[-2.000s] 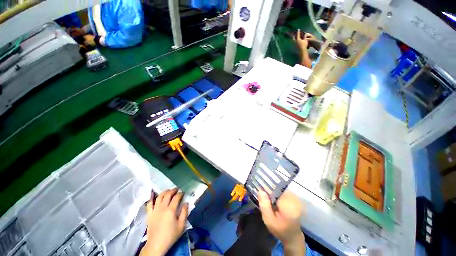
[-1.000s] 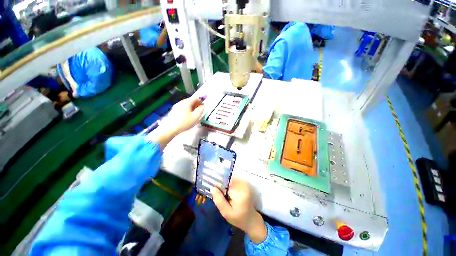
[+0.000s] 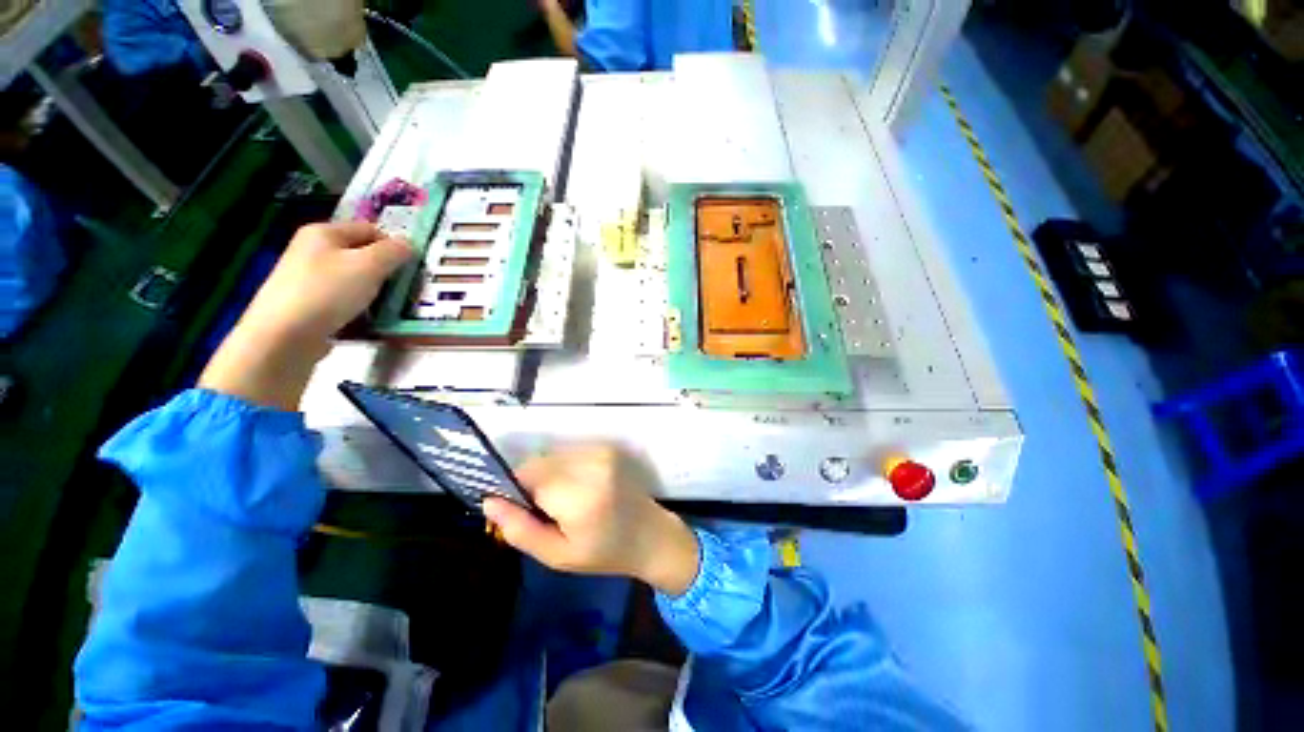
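My right hand (image 3: 594, 518) holds a dark phone-sized housing (image 3: 436, 451) with pale bars, tilted, in front of the white machine's front edge. My left hand (image 3: 322, 279) is at the left side of the left fixture (image 3: 518, 272), fingertips at its green frame; whether they grip it is hard to tell. A part with pale bars (image 3: 469, 246) lies inside that green frame. The right fixture (image 3: 687, 293) has a green frame around an orange-brown block (image 3: 744, 293) with no housing on it.
A yellow crumpled cloth (image 3: 621, 240) lies between the fixtures. A pink item (image 3: 389, 200) is behind my left hand. Round buttons (image 3: 834, 469) and a red emergency stop (image 3: 910, 478) are on the front panel. A beige cylinder (image 3: 318, 26) hangs at upper left. People in blue smocks are beyond.
My left hand has moved from the tray to the left fixture. My right hand still holds the housing, now more tilted. The view has swung right, and the dispensing cylinder is away from the left fixture.
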